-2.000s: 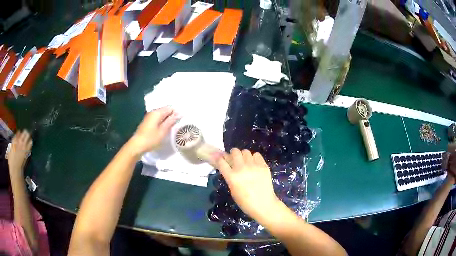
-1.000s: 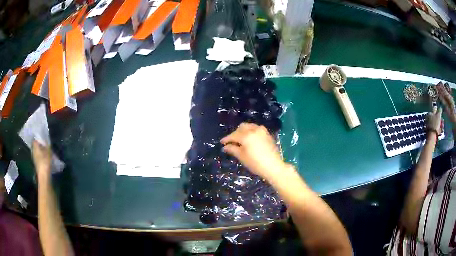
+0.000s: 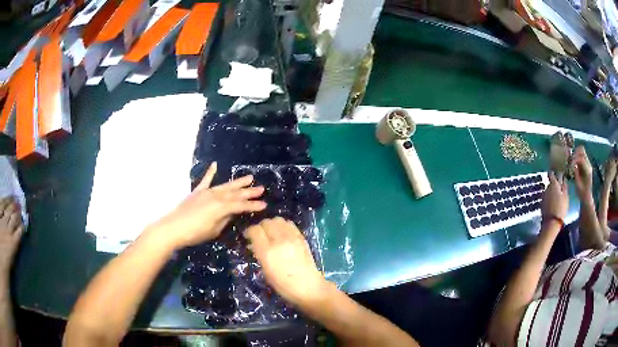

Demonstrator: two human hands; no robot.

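Observation:
A sheet of black round parts [image 3: 254, 146] in shiny clear plastic lies on the green bench in front of me. My left hand [image 3: 215, 207] lies on it, fingers spread and pointing right. My right hand [image 3: 281, 254] is just below, over the same sheet, with its fingers bent down; its fingertips are blurred, and I cannot tell if they pinch a part. A stack of white sheets [image 3: 143, 166] lies to the left of the black parts.
Orange and white boxes [image 3: 54, 88] stand at the back left. A crumpled white tissue [image 3: 247, 83] lies near the post [image 3: 347, 61]. A beige fan [image 3: 409, 157] lies right. Beyond are a dotted sheet [image 3: 501, 202], small bits [image 3: 518, 148] and a neighbour's hands [image 3: 557, 196].
The view has shifted right. The beige fan held between my hands two seconds ago is no longer in them. Both my hands are now at the black parts, the left having come back into view.

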